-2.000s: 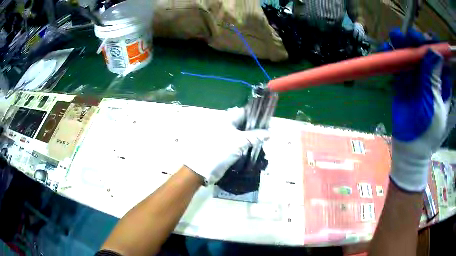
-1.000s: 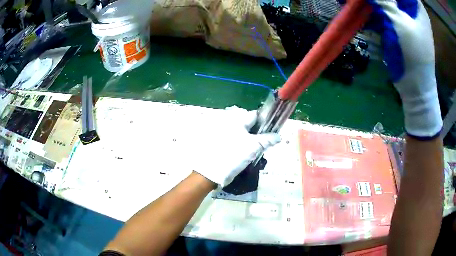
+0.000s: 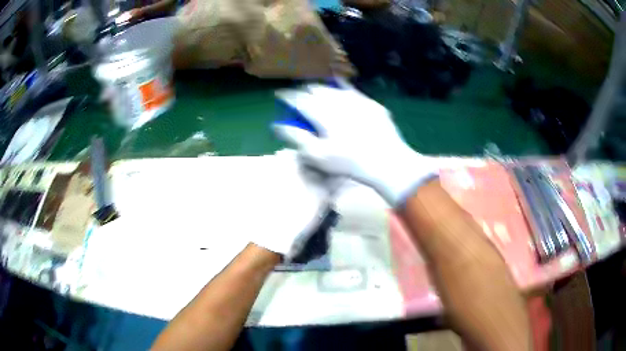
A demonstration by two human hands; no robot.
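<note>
My left hand point(image 3: 296, 218), in a white glove, is at the bench centre around the metal tube bundle point(image 3: 328, 184); only a blurred grey part of it shows. My right hand point(image 3: 336, 130), in a white glove with blue palm, is over the bundle's top and hides it. Its fingers point left and are blurred, so whether it grips anything cannot be told. The bundle's lower end is by the black pad point(image 3: 316, 240) on a small pale plate. No red rod shows in the hands.
A short grey profile with a dark end point(image 3: 101, 179) lies at the left. Several silver and dark profiles point(image 3: 549, 212) lie on the pink sheet point(image 3: 480, 199) at the right. Behind are a white bucket point(image 3: 137, 89), a tan sack point(image 3: 288, 41) and a dark heap point(image 3: 405, 51).
My right hand has come down and left from the upper right to the bundle. The red rod it held is out of sight. The view has turned right, showing the laid-out profiles.
</note>
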